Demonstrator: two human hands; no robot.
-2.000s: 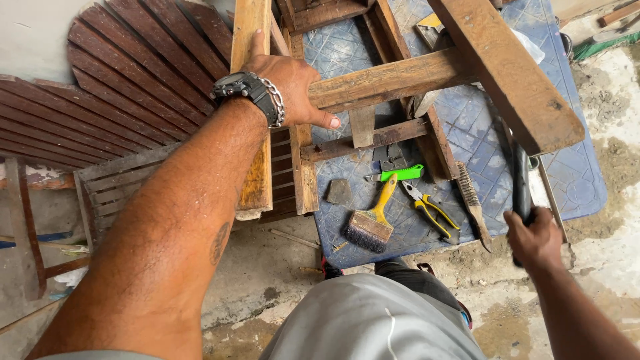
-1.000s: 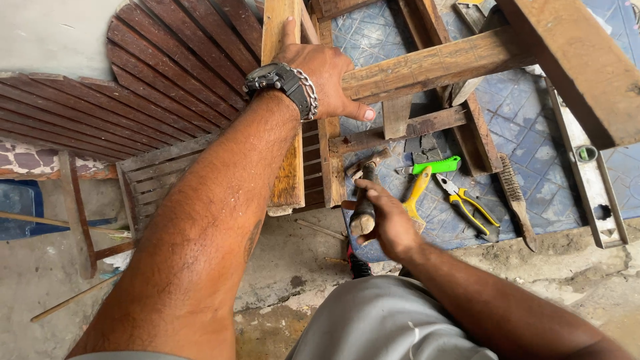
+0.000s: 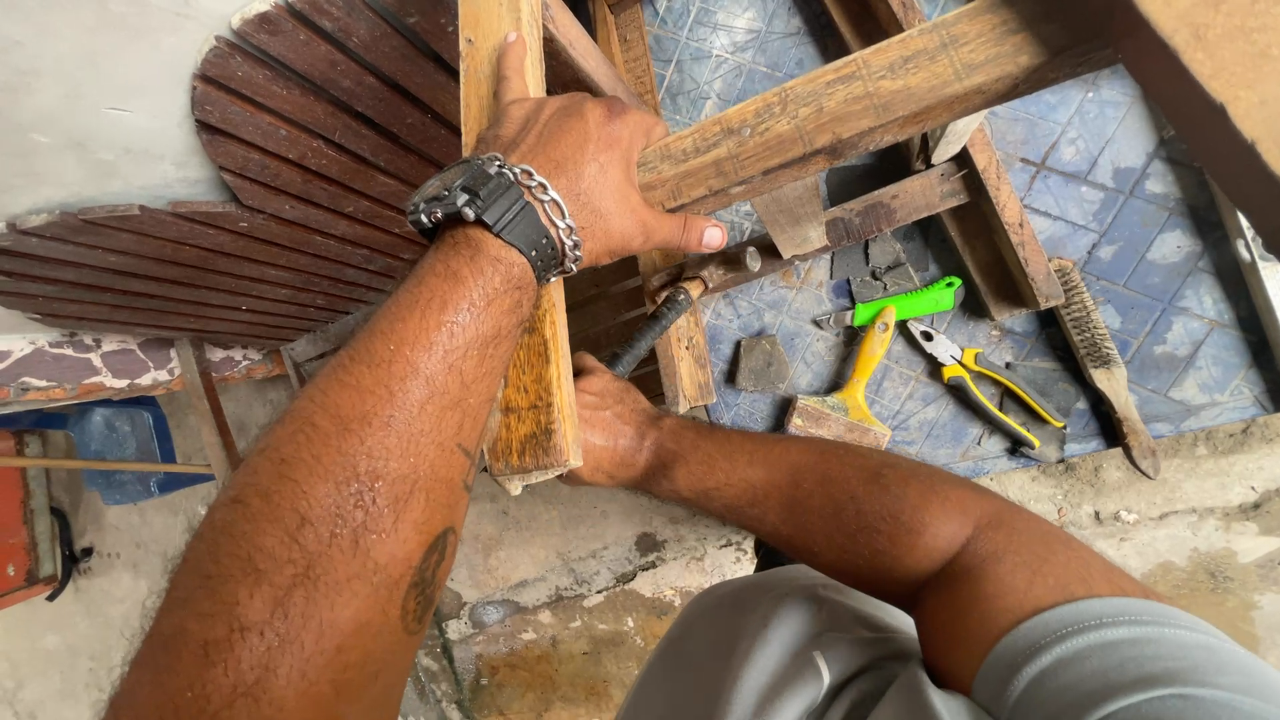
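My left hand (image 3: 580,165) lies over the corner of a wooden frame, its index finger along the upright bar (image 3: 538,400) and its thumb beneath the crossbar (image 3: 880,100). Partly behind the lower end of that bar, my right hand (image 3: 615,425) is closed around the black-wrapped handle of a hammer (image 3: 722,270). The hammer's metal head sits below my left thumb, close to a lower wooden rail (image 3: 880,215); whether they touch I cannot tell.
On the blue surface (image 3: 1170,290) lie a green utility knife (image 3: 905,302), yellow-handled pliers (image 3: 985,385), a paintbrush (image 3: 855,390), a wire brush (image 3: 1100,360) and a grey block (image 3: 762,363). A slatted wooden piece (image 3: 310,130) stands at left. A level (image 3: 1250,260) lies at the right edge.
My right hand has moved left with the hammer, from beside the paintbrush to behind the upright bar's lower end. My left hand keeps its place on the frame.
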